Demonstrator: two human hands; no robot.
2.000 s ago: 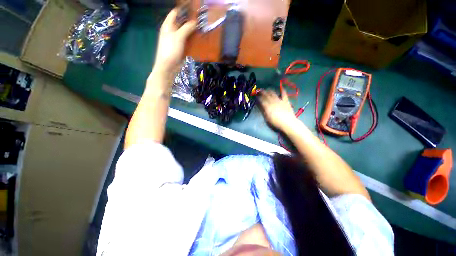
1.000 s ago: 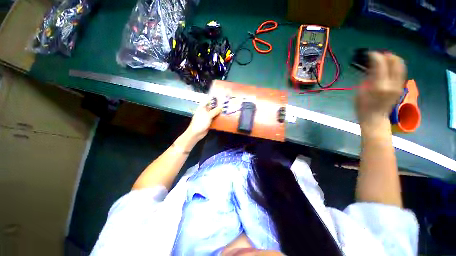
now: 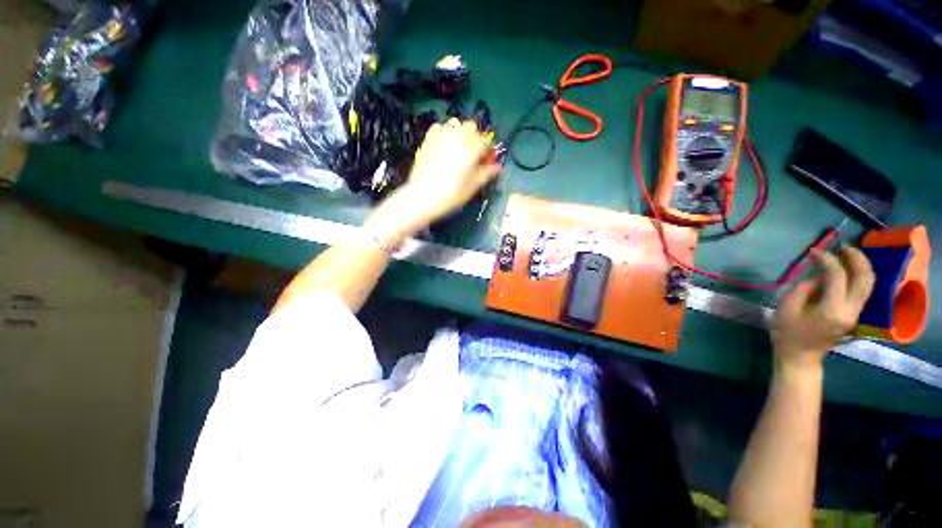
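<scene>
The orange-brown test board (image 3: 537, 289) lies near the bench's front edge, over the steel rule. It has a dark oblong box (image 3: 588, 290) and small black sockets near both ends. My left hand (image 3: 451, 168) is over the right side of the pile of black AV cables (image 3: 377, 139); its fingertips are by a red plug, and whether they grip a cable is unclear. My right hand (image 3: 823, 301) is at the right, fingers curled, beside the red test probe (image 3: 808, 258) and the tape roll; whether it holds anything is unclear.
The multimeter (image 3: 703, 150) lies behind the board, with scissors (image 3: 582, 98) to its left. The phone (image 3: 842, 177) and tape roll (image 3: 909, 289) are at right. Bags of cables (image 3: 289, 93) are at left. The steel rule (image 3: 238, 213) runs along the front. A cardboard box (image 3: 713, 31) stands behind.
The board has gone from my left hand's hold behind the cables to lying at the front edge. My left hand has moved onto the cables. My right hand has left the phone and come down beside the probe.
</scene>
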